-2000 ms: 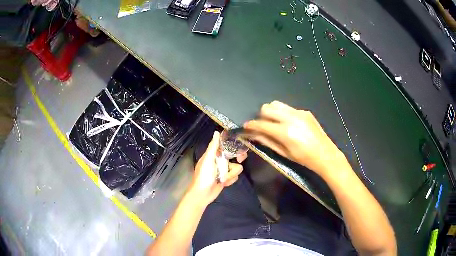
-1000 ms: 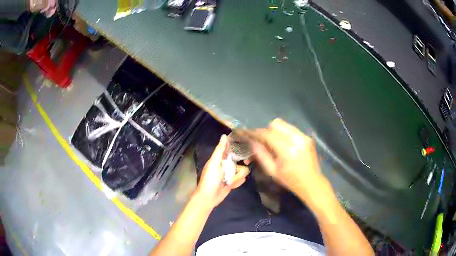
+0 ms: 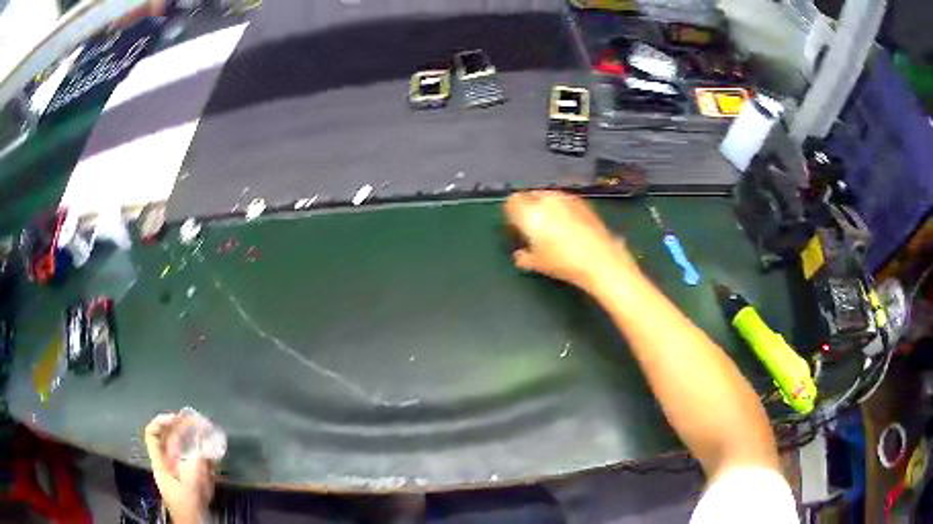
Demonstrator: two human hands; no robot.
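My left hand [image 3: 176, 476] is at the bench's front edge at the lower left. It holds a small round clear container [image 3: 201, 438], blurred. My right hand [image 3: 558, 237] is over the back of the dark green mat [image 3: 450, 307], beside the conveyor edge. Its fingers are curled downward and hide whatever is under them; I cannot tell whether it holds anything. The two hands are far apart.
Keypad phones [image 3: 569, 121] lie on the dark conveyor [image 3: 338, 123]. A blue tool [image 3: 680, 259] and a lime-yellow electric screwdriver [image 3: 774, 358] are at the right, near a dark station [image 3: 844, 297]. Dark phone parts [image 3: 102, 338] lie at the left. Solder wire [image 3: 292, 351] crosses the mat.
The view has swung up and right. My hands, earlier together over my lap, have parted: the left keeps the container, and the right has reached across the mat to its back edge.
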